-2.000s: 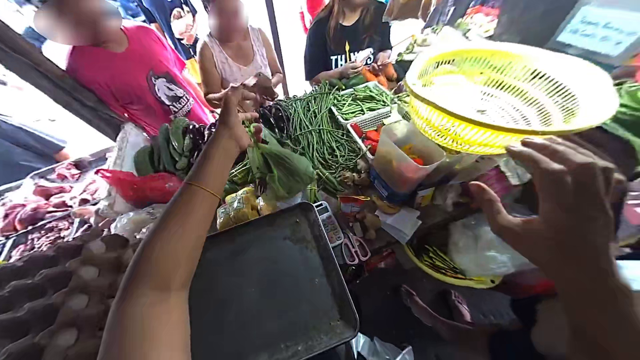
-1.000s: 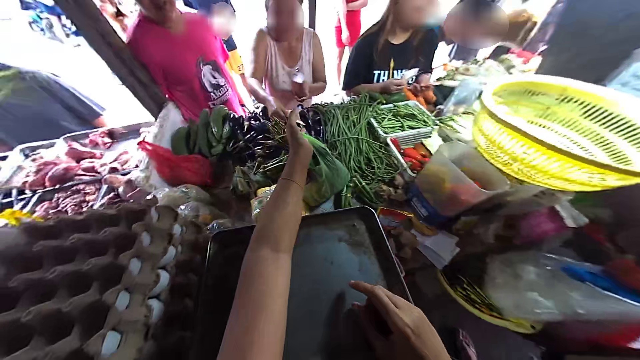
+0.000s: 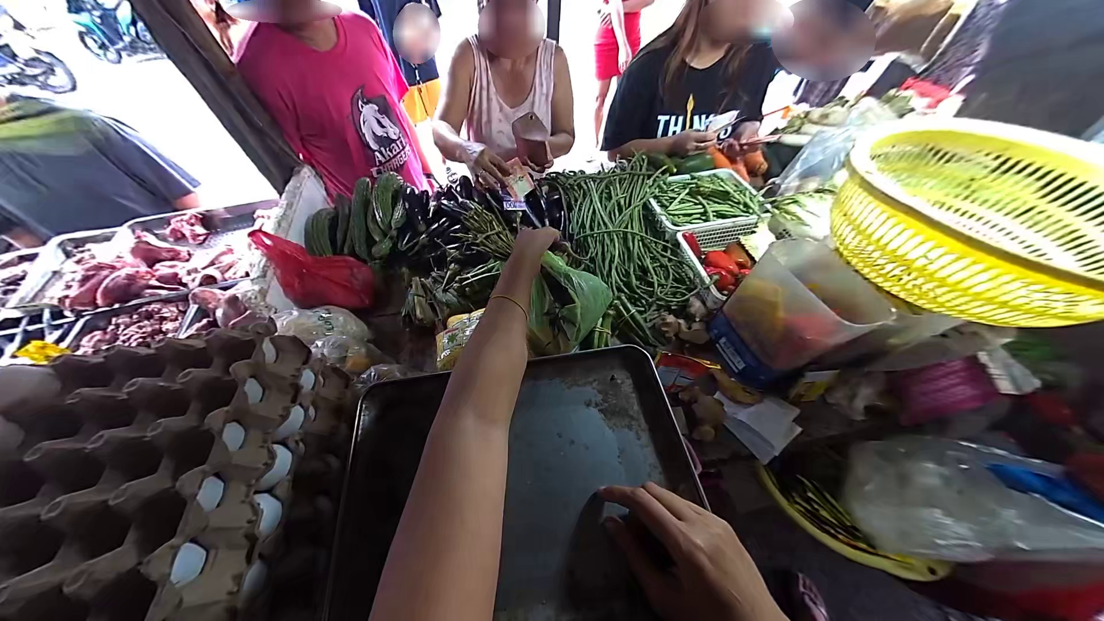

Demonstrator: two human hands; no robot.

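Observation:
My left hand (image 3: 536, 239) reaches across the dark metal tray (image 3: 561, 414) to the eggplants (image 3: 435, 216). Just beyond it, a person in a light sleeveless top holds banknotes (image 3: 519, 185) and a brown wallet (image 3: 531, 138). My left fingers are partly hidden, and whether they touch a note is unclear. Below my left hand lies a green plastic bag (image 3: 573, 297). My right hand (image 3: 681, 548) is low over the tray's right side, fingers spread and nothing in them, the fingertips at or near its surface.
Egg cartons (image 3: 129, 466) stand at left, below trays of raw meat (image 3: 147, 267). Long beans (image 3: 617, 233), a white basket of green beans (image 3: 707, 200) and a plastic container (image 3: 793, 302) are ahead. A large yellow basket (image 3: 966, 233) juts in at right. Several people stand across the stall.
My right hand has come down from beside the yellow basket to the tray. My left arm stays stretched forward. The person opposite now holds banknotes out near my left hand.

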